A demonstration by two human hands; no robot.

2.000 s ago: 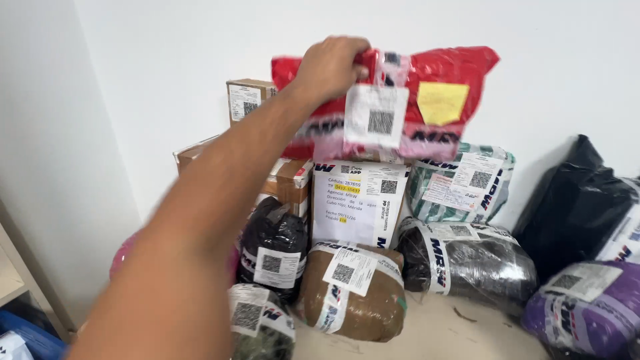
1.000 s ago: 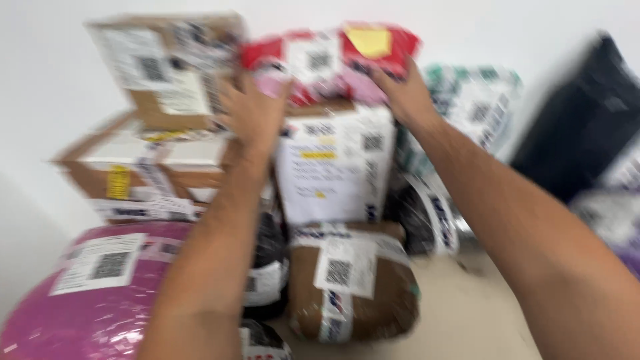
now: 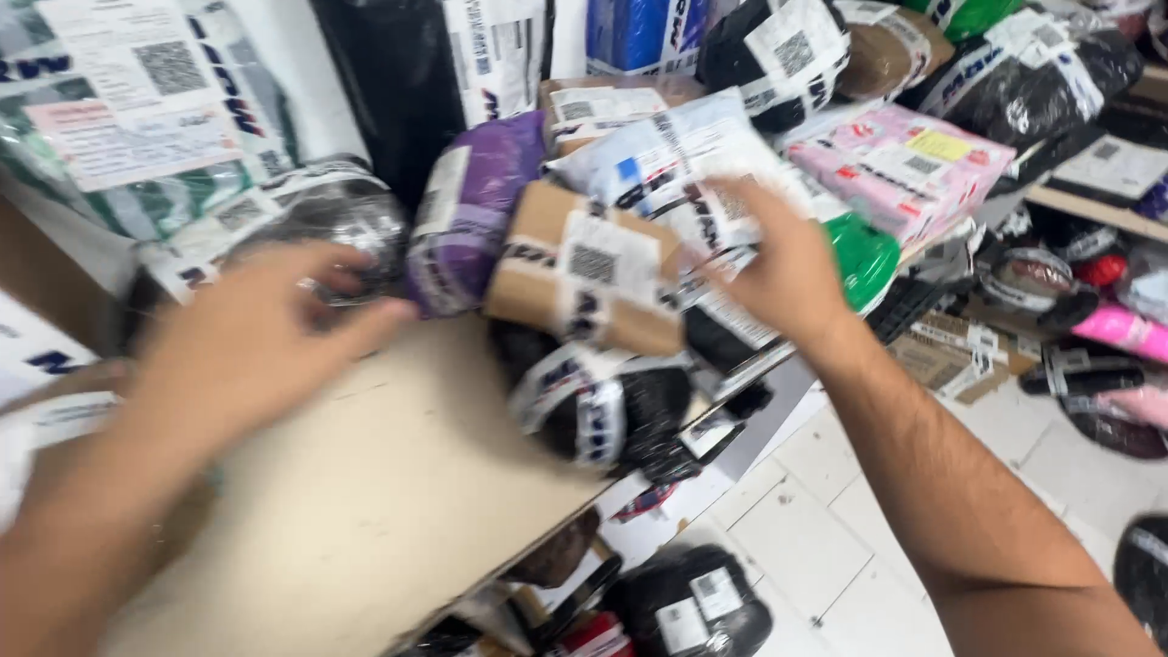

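Observation:
My left hand (image 3: 265,333), blurred, has its fingers apart with nothing between them, in front of a black plastic-wrapped parcel (image 3: 315,214). My right hand (image 3: 766,255) reaches over a pale plastic mailer (image 3: 675,155), beside a small brown parcel (image 3: 593,260) with a white label; blur hides whether its fingers grip anything. The brown parcel lies tilted on a black taped bundle (image 3: 593,406). Between the hands, a purple parcel (image 3: 479,210) leans against a dark bag (image 3: 397,82).
The wooden shelf board (image 3: 365,493) ends in an edge at lower right. Beyond my right hand lie a pink box (image 3: 899,169), a green package (image 3: 862,260) and black parcels (image 3: 1027,78). Several packages sit on the tiled floor (image 3: 794,520), including a black one (image 3: 693,602).
The view has swung right. Both hands were at the red package on the stack one second ago; they are now away from it, and it is out of view.

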